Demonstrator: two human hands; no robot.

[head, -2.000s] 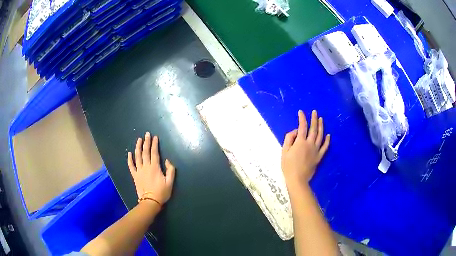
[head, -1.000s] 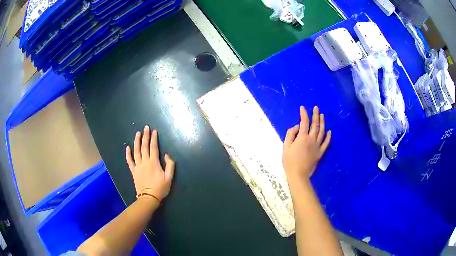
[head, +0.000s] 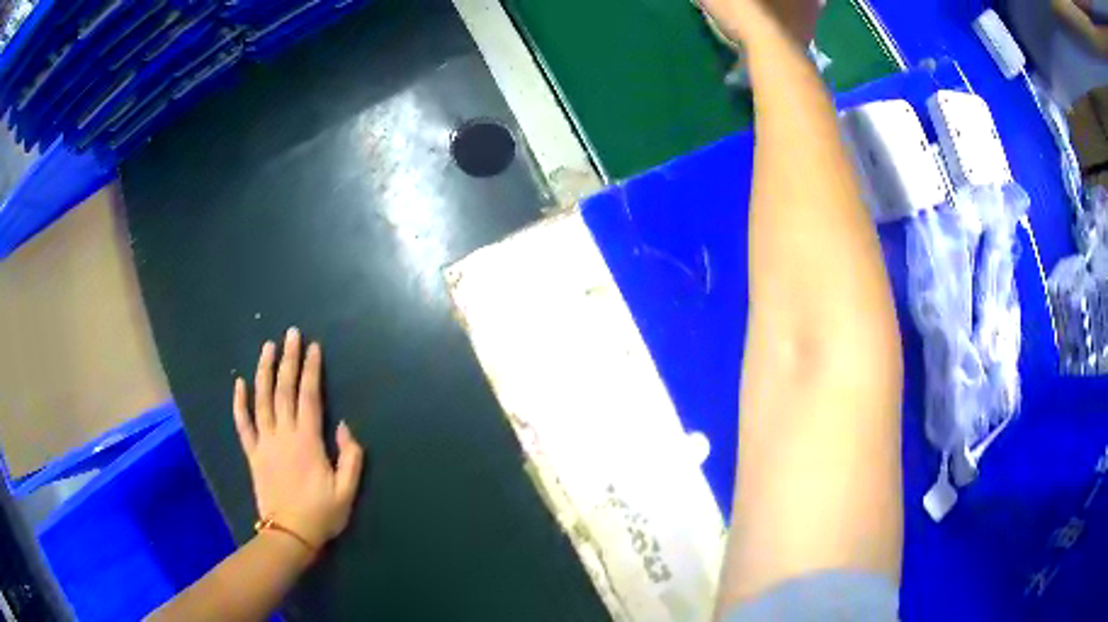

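Note:
My left hand (head: 292, 444) lies flat on the dark green bench (head: 401, 401), fingers spread, holding nothing. My right arm reaches forward over the blue board (head: 680, 292). My right hand (head: 766, 18) is at the top edge over the green conveyor (head: 632, 85), partly cut off. Bits of clear plastic show beside it; whether it grips them cannot be told. Two white extension socket blocks (head: 893, 158) lie side by side on the blue board, right of my forearm. Their bagged cords (head: 948, 328) stretch toward me, with white plugs (head: 940, 496) at the ends.
The worn white board edge (head: 583, 389) lies between bench and blue board. Stacked blue bins (head: 134, 73) stand at upper left, with a cardboard-lined bin (head: 73, 340) below. More bagged units (head: 1081, 304) lie at the right edge. Part of another person (head: 1081, 43) shows at upper right.
My right hand has left the blue board and reached forward to the plastic-wrapped item on the conveyor. My left hand stays flat on the bench. The view has shifted.

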